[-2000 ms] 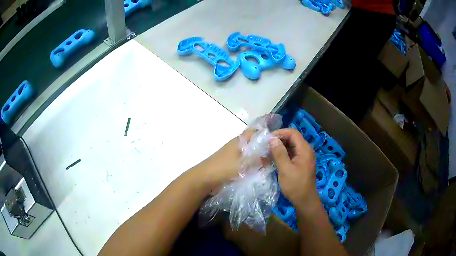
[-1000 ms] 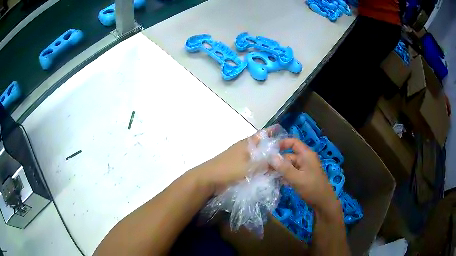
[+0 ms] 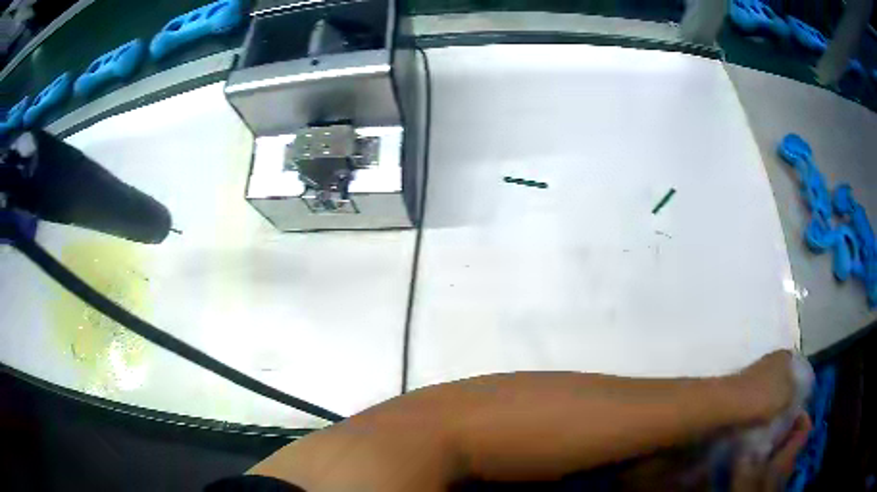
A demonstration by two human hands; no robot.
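Observation:
My left hand (image 3: 764, 386) is at the lower right with its fingers closed around a crumpled clear plastic bag (image 3: 800, 386). The bag is blurred and mostly hidden. My right hand (image 3: 794, 444) is just below it at the same bag, small and blurred, with only some fingers in view. Blue controller shells (image 3: 819, 418) show in a narrow strip to the right of my hands, below the bench edge.
A metal screw feeder (image 3: 332, 106) stands on the white bench (image 3: 577, 279). A black electric screwdriver (image 3: 106, 197) is at the left, its cable (image 3: 173, 338) crossing the bench. Shells (image 3: 813, 197) lie on the right bench; more (image 3: 197, 27) are on the conveyor.
The view has swung left, bringing the whole feeder and the screwdriver into sight. My hands and the bag now appear at the lower right edge; most of the carton has left the picture.

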